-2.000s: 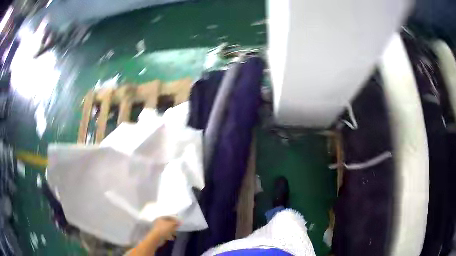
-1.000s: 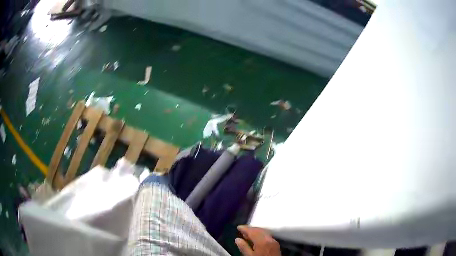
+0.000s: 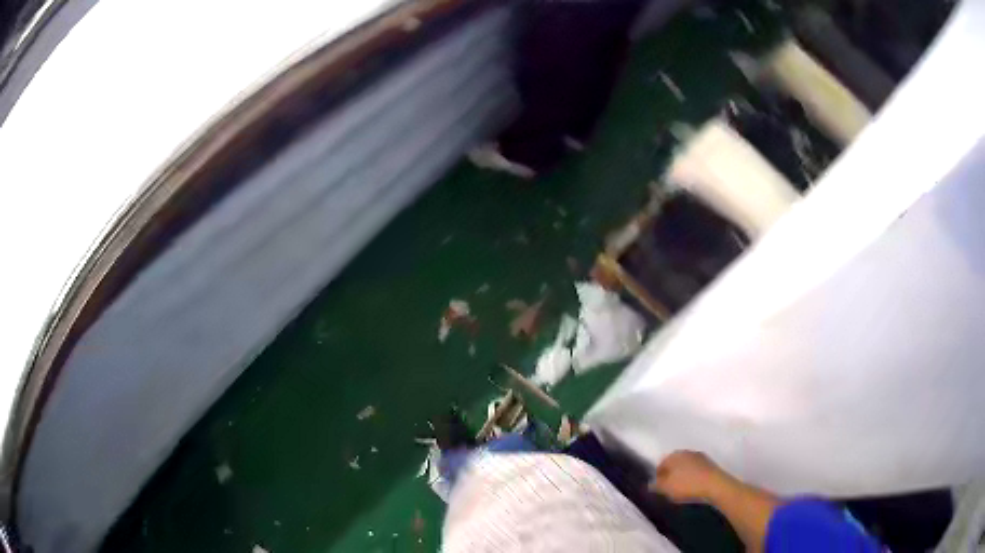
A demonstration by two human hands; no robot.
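Observation:
A large white fabric roll slants across the right side, its narrow-looking lower end near the bottom centre and its upper part cut off by the right edge. My right hand, bare below a blue sleeve, is at the roll's lower edge with its fingers curled. It is blurred, and I cannot tell whether it grips the roll. My left hand is out of the picture.
A long table with a white top and grey side panel curves along the left. Green floor carries scraps. Dark rolls and pale rolls lie beyond the white roll. My apron-covered leg is at the bottom.
The view has swung toward the table. The white sheet, which a hand held in the oldest frame, and the slatted pallet have left the view. The white roll remains on the right.

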